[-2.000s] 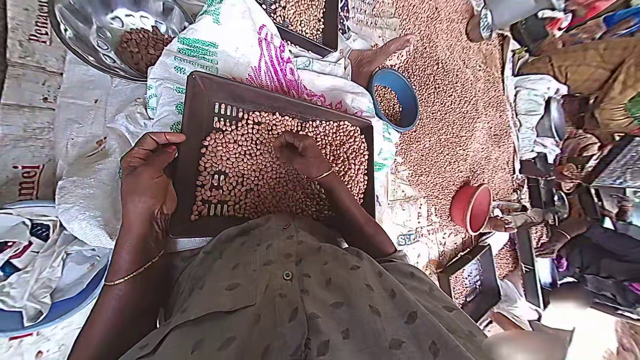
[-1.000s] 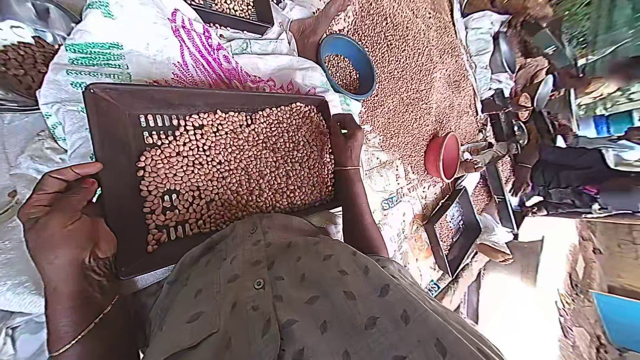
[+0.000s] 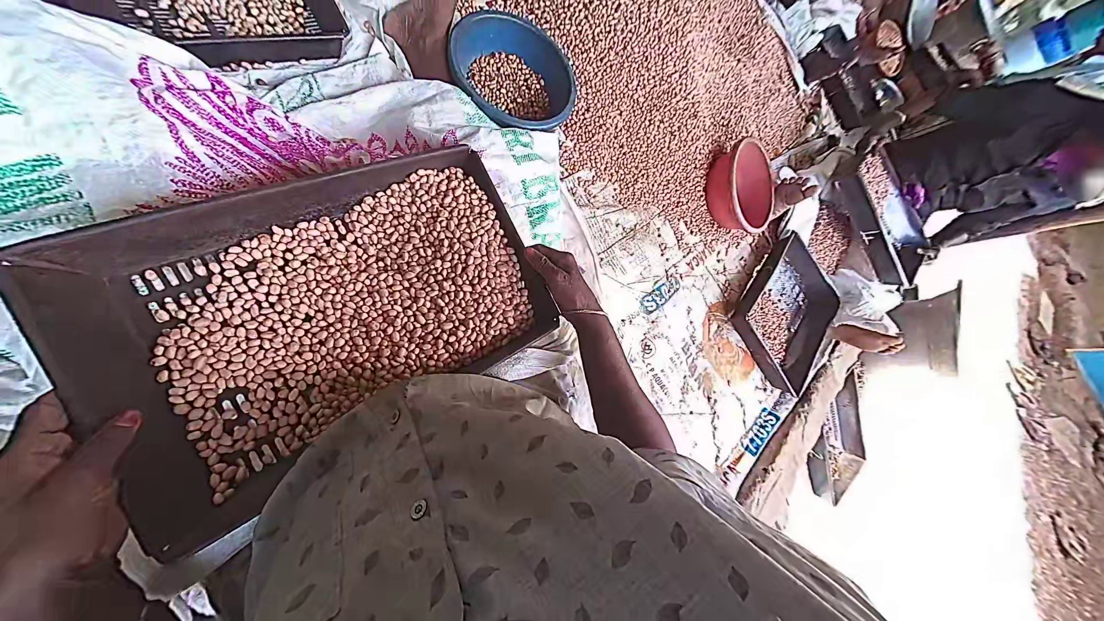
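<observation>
A dark rectangular slotted sieve tray (image 3: 73, 297) lies across my lap, tilted in view. Shelled peanuts (image 3: 371, 293) cover most of its base, and bare slots show near its left end. My left hand (image 3: 65, 492) grips the tray's left end, thumb over the rim; its fingers underneath are hidden. At the opposite end, my right hand (image 3: 565, 280) holds the rim, with most of its fingers out of sight.
Woven sacks (image 3: 95, 112) lie beyond the tray. A blue bowl (image 3: 556, 65) holds peanuts beside a spread peanut pile (image 3: 673, 78). A person's hand (image 3: 792, 191) touches a red bowl (image 3: 750, 185). Further trays (image 3: 798, 379) stand at the right; another (image 3: 276, 50) is at upper left.
My right hand was over the peanuts two seconds ago and now holds the tray's right end. The peanuts lie farther from the left end. The view has shifted.
</observation>
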